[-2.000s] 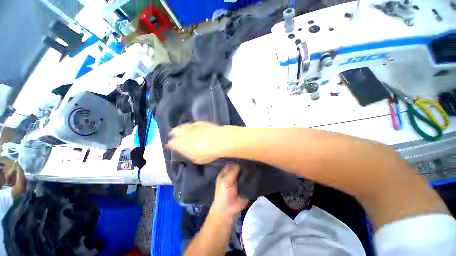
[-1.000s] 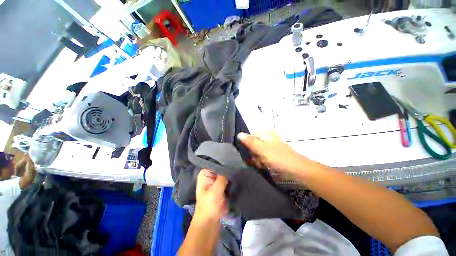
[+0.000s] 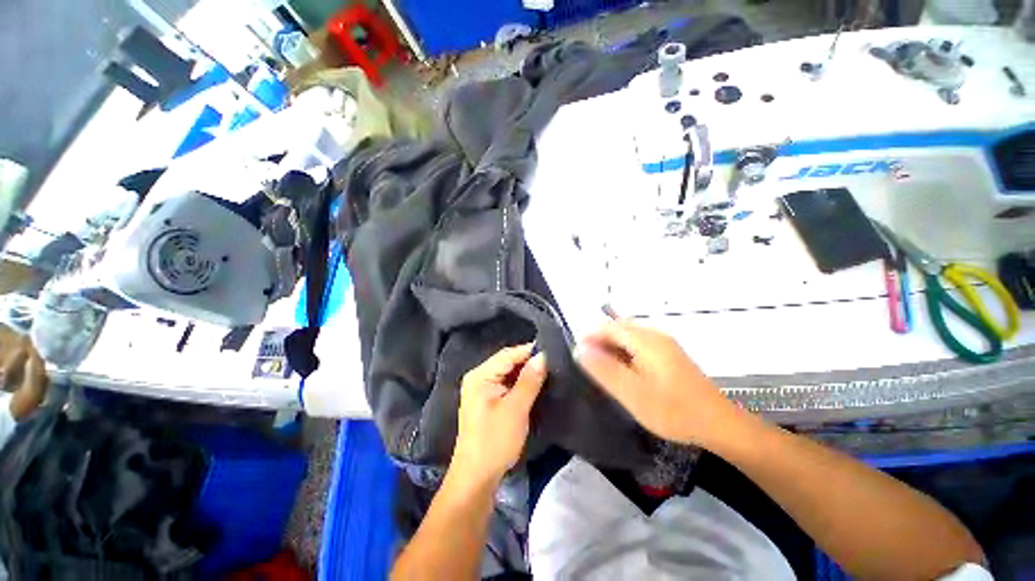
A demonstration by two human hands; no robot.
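Note:
A large dark grey garment (image 3: 397,261) with lighter seam stitching drapes over the front edge of the white table toward my lap. My left hand (image 3: 499,403) pinches a folded edge (image 3: 499,304) of the garment between thumb and fingers. My right hand (image 3: 641,375) is just right of it at the same edge, fingers bent; its fingertips meet the dark cloth, and whether they grip it is unclear.
A white JACK sewing machine (image 3: 840,170) lies at the right. On it are a black flat rectangle (image 3: 834,229), yellow-and-green-handled shears (image 3: 965,301) and small pink-and-blue snips (image 3: 897,295). Another machine housing (image 3: 187,261) stands left. A blue crate (image 3: 255,477) and a person's hand (image 3: 20,369) are lower left.
The right forearm first lay across the garment, then drew back right. The folded edge was opened and raised; my left hand has since moved slightly up and right, closer to my right hand.

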